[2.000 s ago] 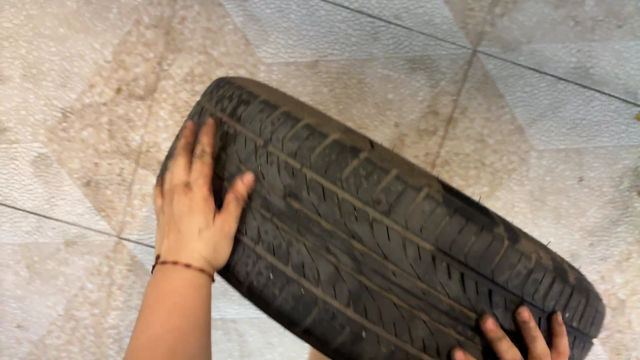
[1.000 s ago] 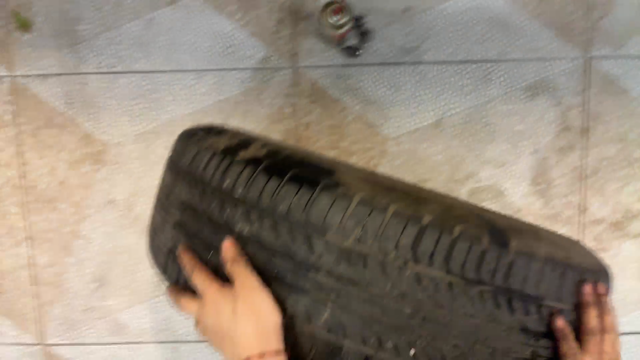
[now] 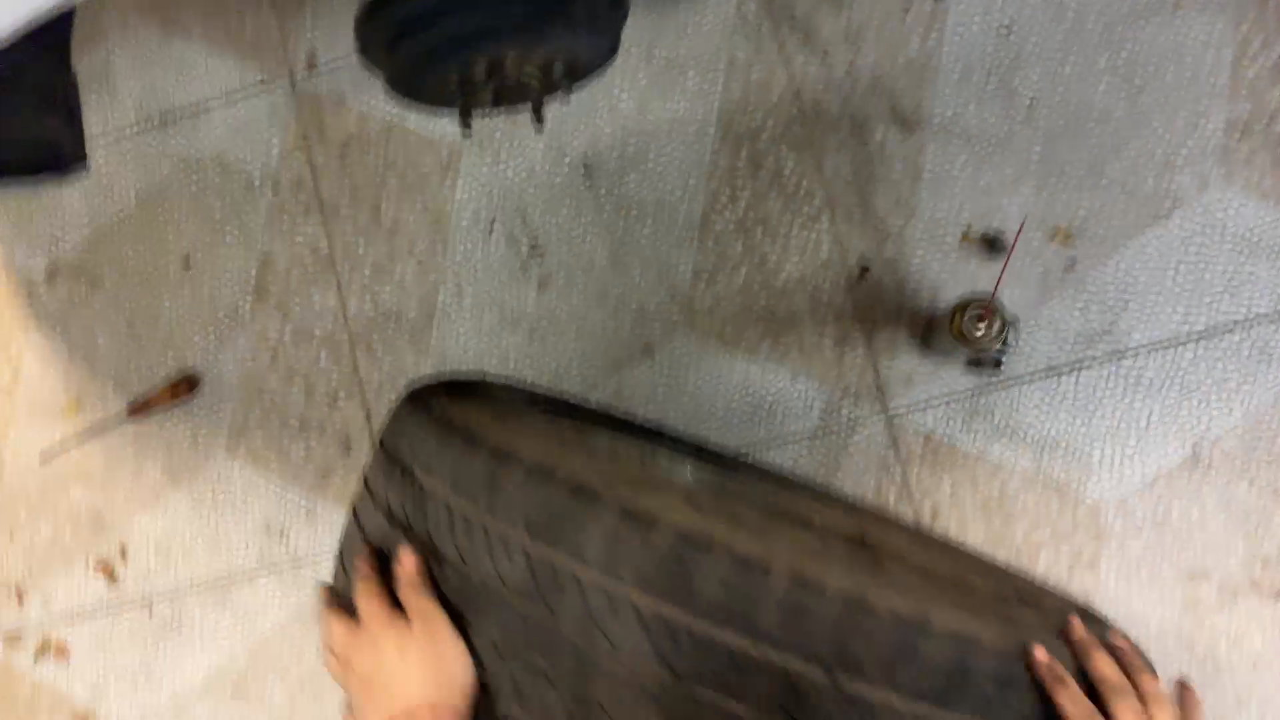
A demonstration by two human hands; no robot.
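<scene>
A worn black rubber car tire [image 3: 700,560] stands on its tread at the lower middle, its lower part cut off by the frame edge. My left hand [image 3: 405,640] lies on the tread near the tire's left end, fingers spread and dark with grime. Over the right end rests my right hand [image 3: 1115,675], with its fingertips on the shoulder of the tire. Both palms are against the rubber, and motion blurs the picture.
On the tiled floor [image 3: 580,260] a screwdriver [image 3: 165,395] lies at the left. A spray can [image 3: 980,325] with a thin red straw stands at the right, small bits beside it. A dark round object with prongs [image 3: 490,50] is at the top, and a dark shape [image 3: 40,100] at upper left.
The view has shifted a lot over the floor, and the tire has moved along with both hands on it. The screwdriver and the pronged round object have come into view.
</scene>
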